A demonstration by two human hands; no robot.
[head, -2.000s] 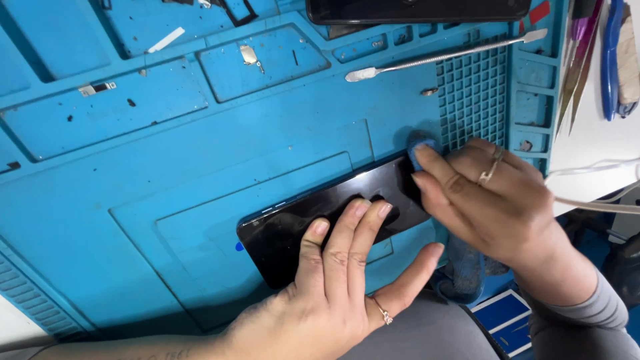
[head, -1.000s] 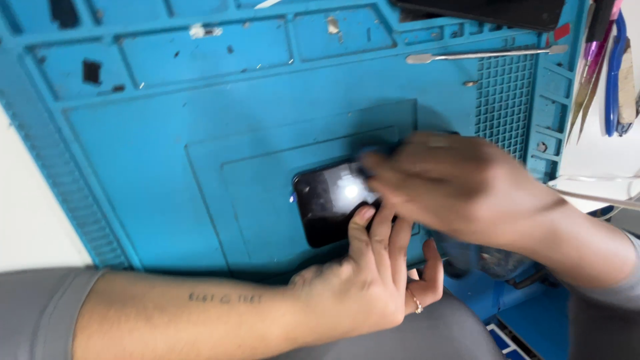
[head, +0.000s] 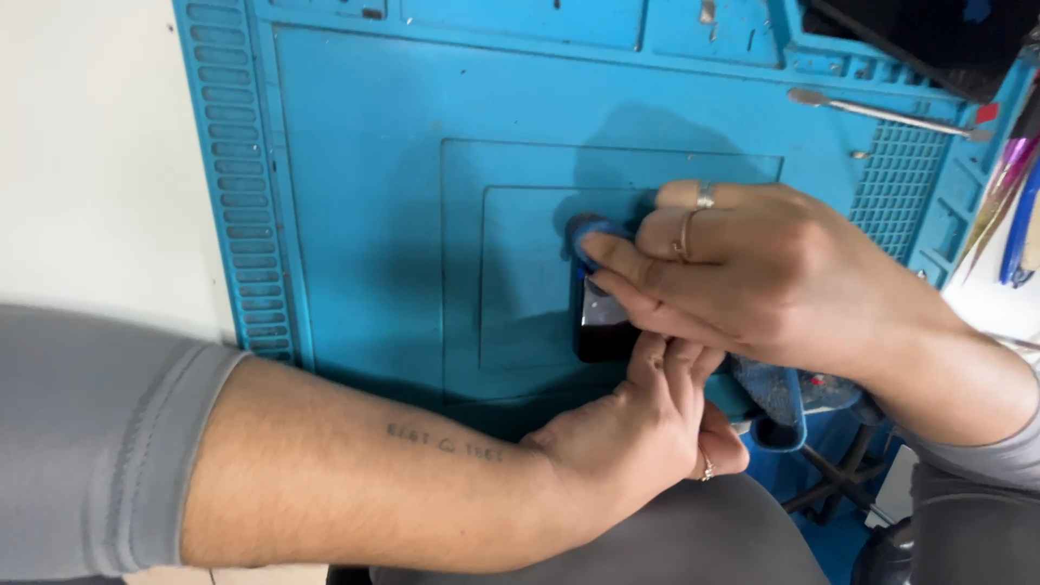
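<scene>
A black smartphone [head: 605,333] lies on the blue silicone repair mat [head: 374,203], mostly covered by my hands. My left hand [head: 650,414] rests at its lower edge, with fingertips against the phone. Above it, my right hand [head: 731,268] pinches a blue cloth [head: 597,231] between thumb and fingers, right at the phone's upper left corner. More of a blue cloth [head: 768,394] hangs over the mat's front edge below my right wrist.
A metal spudger [head: 890,114] lies at the upper right of the mat. Beyond it is a dark screen [head: 934,41]. Blue-handled pliers [head: 1020,227] and tweezers [head: 983,231] lie off the right edge. Small debris dots the mat's compartments.
My right hand, with the cloth, has moved along the phone from its right part to its upper left corner. The view has shifted to the left over the mat.
</scene>
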